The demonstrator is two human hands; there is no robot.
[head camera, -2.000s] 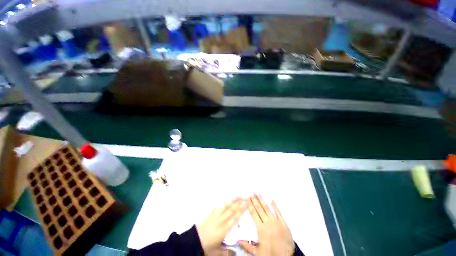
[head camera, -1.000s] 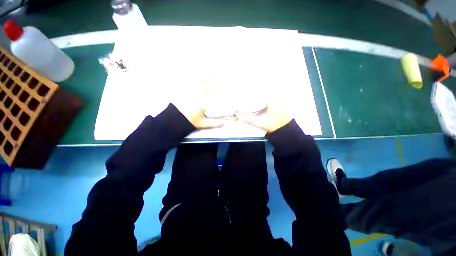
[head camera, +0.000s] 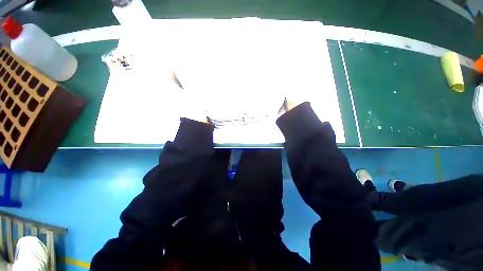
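A white sheet (head camera: 148,106) lies on the green bench, heavily overexposed. A thin dark and gold edge line (head camera: 243,120) shows near its front, between my hands; it looks like part of a white housing, whose outline is washed out. My left hand (head camera: 191,100) is left of that line, mostly lost in glare, with only skin-coloured slivers showing. My right hand (head camera: 286,106) is at the line's right end, also washed out beyond the dark sleeve. The fingers and any grip cannot be made out.
A brown compartment tray (head camera: 24,100) and red-capped white bottle (head camera: 42,52) stand left. A clear-grey-topped dispenser (head camera: 131,11) and a bag of tiny parts (head camera: 121,61) are at the sheet's far left. A yellow roll (head camera: 452,71) lies right. Another person's legs (head camera: 434,206) are at lower right.
Since one second ago, the tan sliver of my left hand shows farther forward and left on the sheet. My right hand stays near the line's right end. The view has shifted slightly.
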